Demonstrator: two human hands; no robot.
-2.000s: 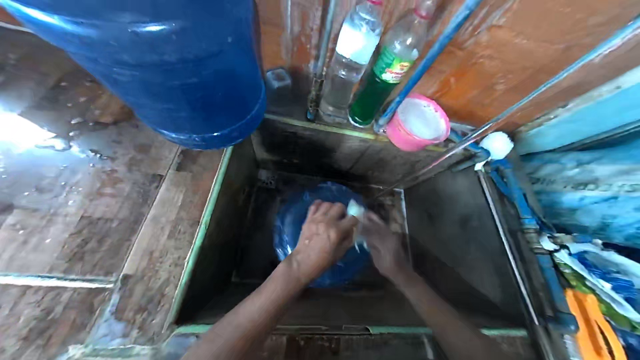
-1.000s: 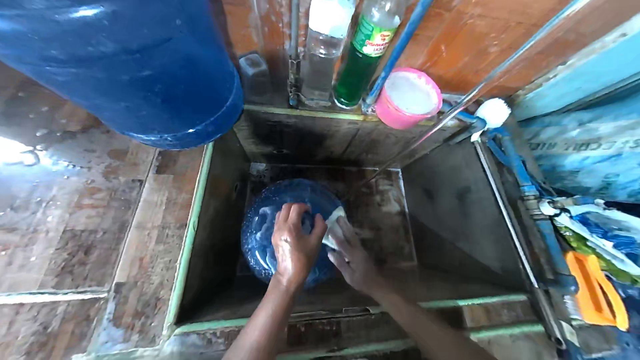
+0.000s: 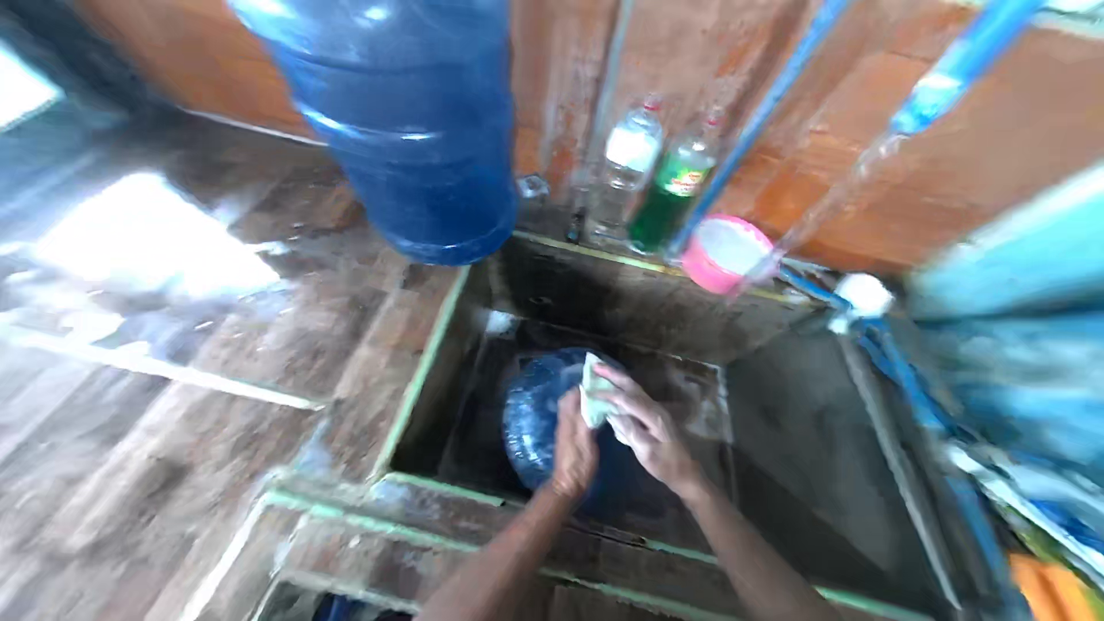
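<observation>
My right hand (image 3: 642, 424) grips a pale, whitish cloth or pad (image 3: 595, 390), with white suds on the fingers. My left hand (image 3: 575, 442) is upright right beside it, its palm turned toward the pad; whether its fingers grip anything is unclear. Under both hands a round blue plastic container (image 3: 530, 418), wet and shiny, rests on the floor of a dark tiled basin (image 3: 604, 293). The hands and forearms hide its right part. Water pours from a blue pipe (image 3: 927, 103) at the upper right, passing in front of a pink tub (image 3: 729, 253).
A large blue water barrel (image 3: 414, 129) stands at the basin's back left corner. A clear bottle (image 3: 628, 164) and a bottle of green liquid (image 3: 677, 185) stand on the back ledge. A white brush head (image 3: 862, 296) and blue pipes line the right side. An orange object (image 3: 1048, 586) lies lower right.
The left hand, over the blue container with bent fingers a second ago, is now upright beside the pad. The right hand still holds the pad. The view has swung, bringing the blue pipe's mouth into sight.
</observation>
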